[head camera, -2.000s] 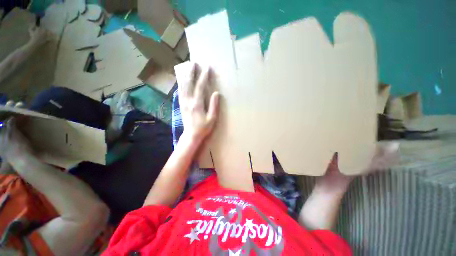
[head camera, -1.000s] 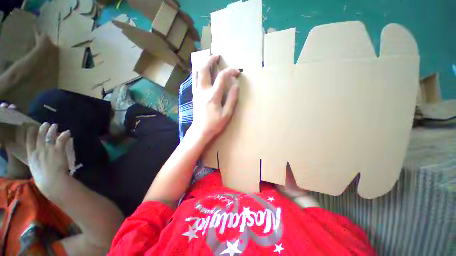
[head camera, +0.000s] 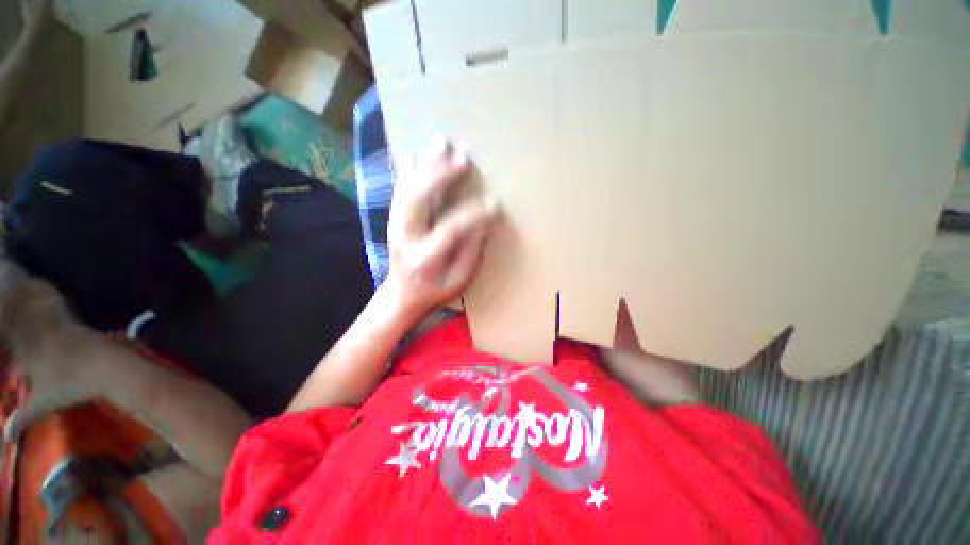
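A large flat brown box blank (head camera: pixel 702 181) lies over my lap and runs past the top and right of the picture. Its near edge has thin slits and V-shaped notches, and a short dark slot shows near its top left. My left hand (head camera: pixel 441 229) is slightly blurred and rests on the left part of the blank, fingers bent and pressed on its surface. My right hand is hidden under the blank; only part of the right forearm (head camera: pixel 654 375) shows below its near edge.
A deep stack of blanks (head camera: pixel 851 436) with striped edges stands at the right. Folded boxes (head camera: pixel 303 69) and a neighbour's loose blanks (head camera: pixel 176 64) lie at upper left. A neighbour's dark-trousered legs (head camera: pixel 287 287) and blurred arm (head camera: pixel 117 394) are close at left.
The blank appears larger and closer, its far tabs now cut off by the top edge. My left hand's fingers are more bent. The neighbour's hand has moved out of its earlier place at left.
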